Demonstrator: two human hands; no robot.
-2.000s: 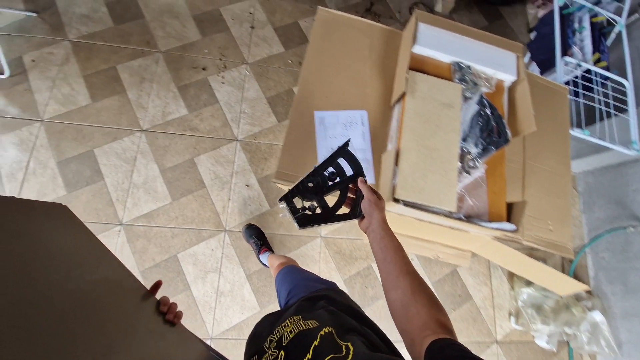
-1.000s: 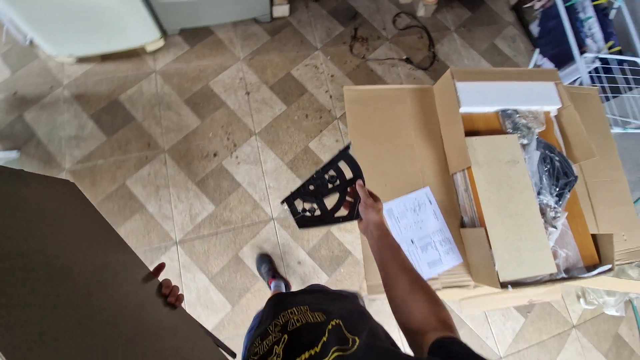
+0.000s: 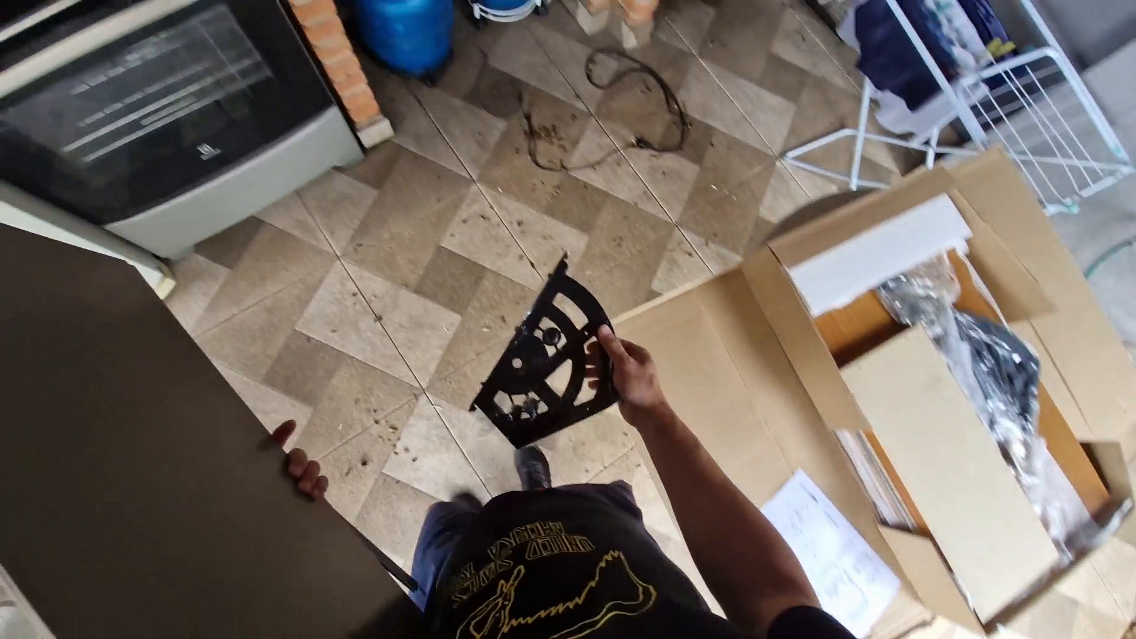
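Observation:
My right hand (image 3: 628,373) grips the curved edge of a black fan-shaped plastic bracket (image 3: 541,364) with cut-out openings, held above the tiled floor. At the left, my left hand (image 3: 302,461) is curled over the edge of a large dark brown panel (image 3: 160,444); only its fingers show, the rest being hidden behind the panel. To the right an open cardboard box (image 3: 799,337) holds a beige board (image 3: 950,470) and dark parts in clear plastic wrap (image 3: 998,355). A printed paper sheet (image 3: 830,550) lies beside the box on a cardboard flap.
An oven (image 3: 177,106) stands at the upper left next to a brick column (image 3: 337,58). Behind it is a blue container (image 3: 406,31). A dark cable (image 3: 661,89) lies on the floor. A white drying rack (image 3: 967,106) with cloth stands at the upper right.
The view has swung left and up, bringing the oven and blue container into sight. Both hands keep their holds on the bracket and the panel.

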